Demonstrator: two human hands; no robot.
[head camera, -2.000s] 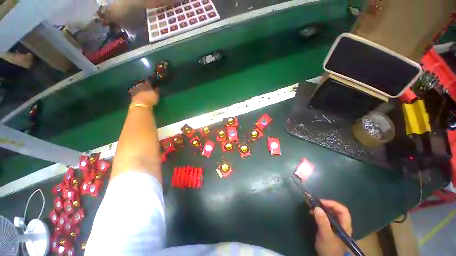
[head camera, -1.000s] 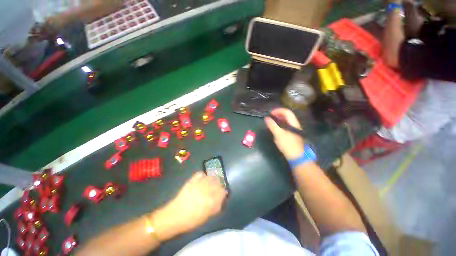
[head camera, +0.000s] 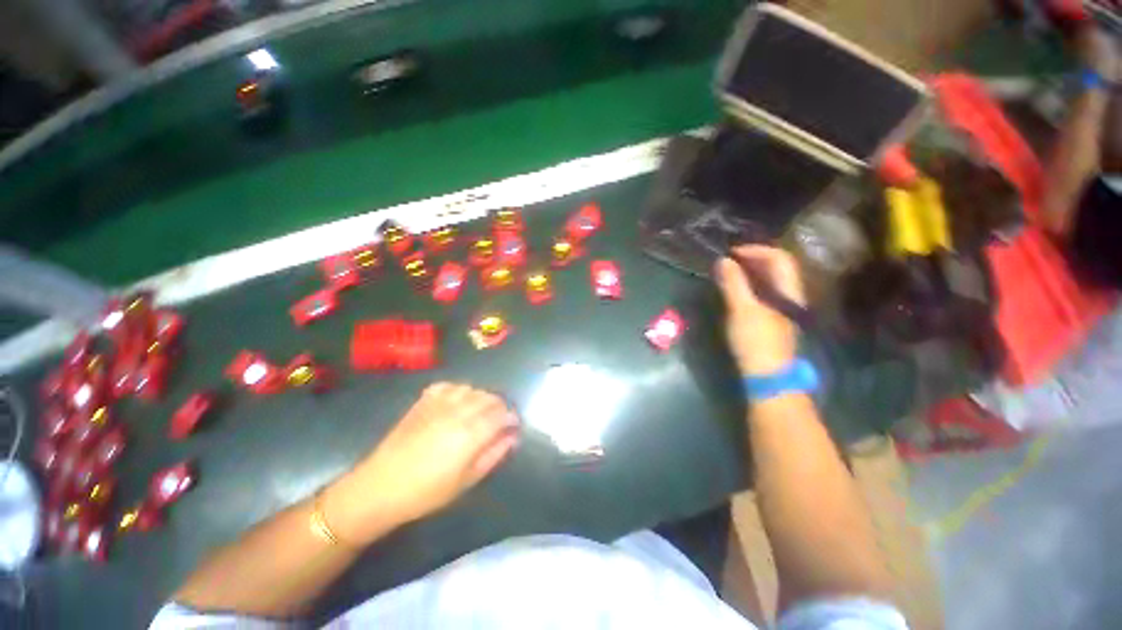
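The device unit (head camera: 568, 406) lies on the green bench in front of me, its face glaring white. My left hand (head camera: 453, 441) is just left of it, fingers curled; whether it holds anything is hidden. My right hand (head camera: 760, 310), with a blue wristband, is at the dark mat's front edge, closed around the dark handle of the soldering iron (head camera: 778, 299); its tip is not discernible. A red module (head camera: 664, 330) with a pale centre lies between the unit and my right hand. Stacked red modules (head camera: 394, 345) and loose gold-centred red modules (head camera: 490, 330) lie beyond my left hand.
The dark work mat (head camera: 689, 222) carries a round tub (head camera: 831, 236) and a framed dark panel (head camera: 818, 86). A yellow-topped stand (head camera: 918, 219) is to its right. Many red modules (head camera: 92, 425) lie far left. The conveyor (head camera: 492, 154) carries dark units. Another person's arm (head camera: 1078, 148) is at right.
My left hand has come back from the conveyor, and a unit now lies on the bench. Since one second ago it has moved off the unit leftward. My right hand has moved to the mat's edge.
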